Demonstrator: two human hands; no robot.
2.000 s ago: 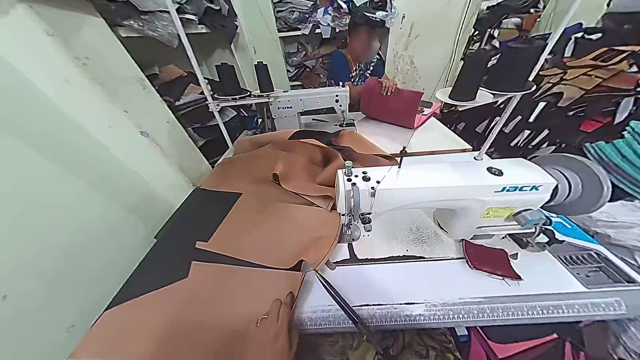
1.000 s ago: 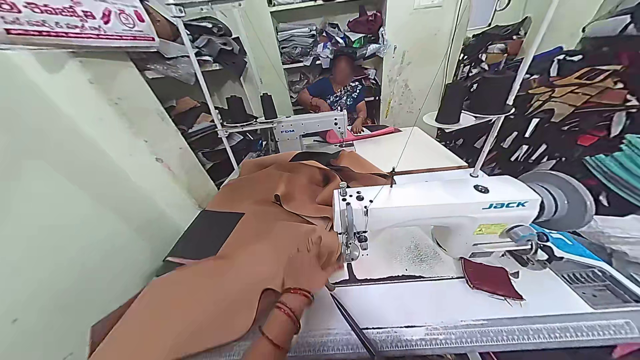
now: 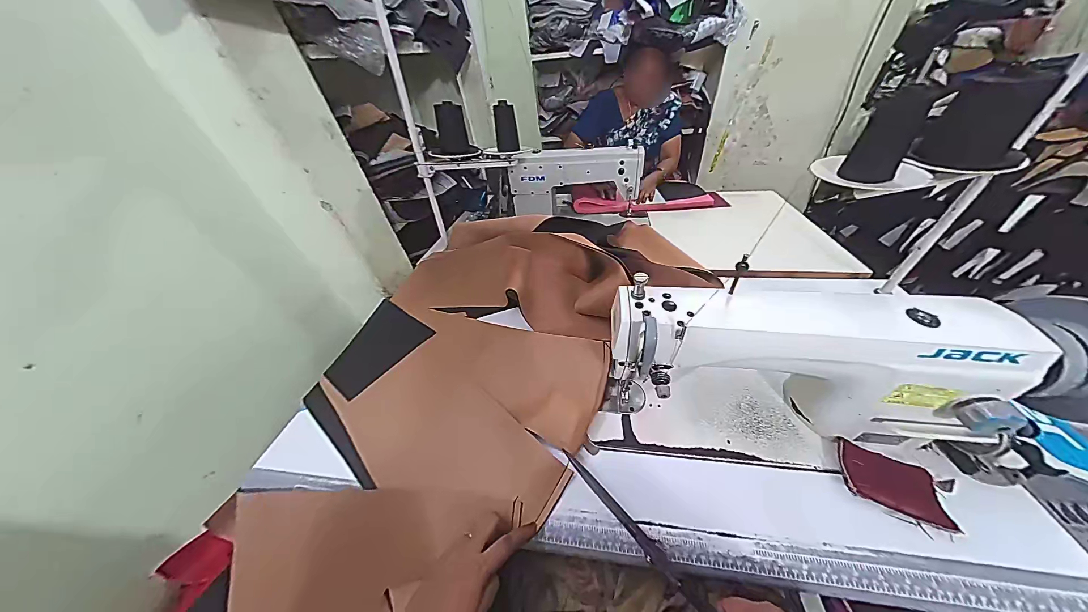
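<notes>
A large brown leather-like sheet (image 3: 442,408) with black patches (image 3: 378,348) spreads over the left of the sewing table, its right edge by the needle and presser-foot area of a white Jack sewing machine (image 3: 816,340). My left hand (image 3: 489,557) is low in the view at the sheet's near edge, its fingers closed on the material; its colour blends with the sheet, so its outline is partly unclear. A long narrow dark thing (image 3: 620,510) slants from the sheet over the table's front edge; its kind is unclear. My right hand is not in view.
A maroon scrap (image 3: 901,489) lies under the machine arm, behind a ruler strip (image 3: 765,552) along the front edge. Black thread cones (image 3: 892,136) stand behind. Another person (image 3: 637,110) sits at an FDM sewing machine (image 3: 578,174) with pink material. A wall is at left.
My left hand has moved from beside the presser foot back to the sheet's near edge. The other person, who held up a maroon piece at first, now has both hands low at the far machine.
</notes>
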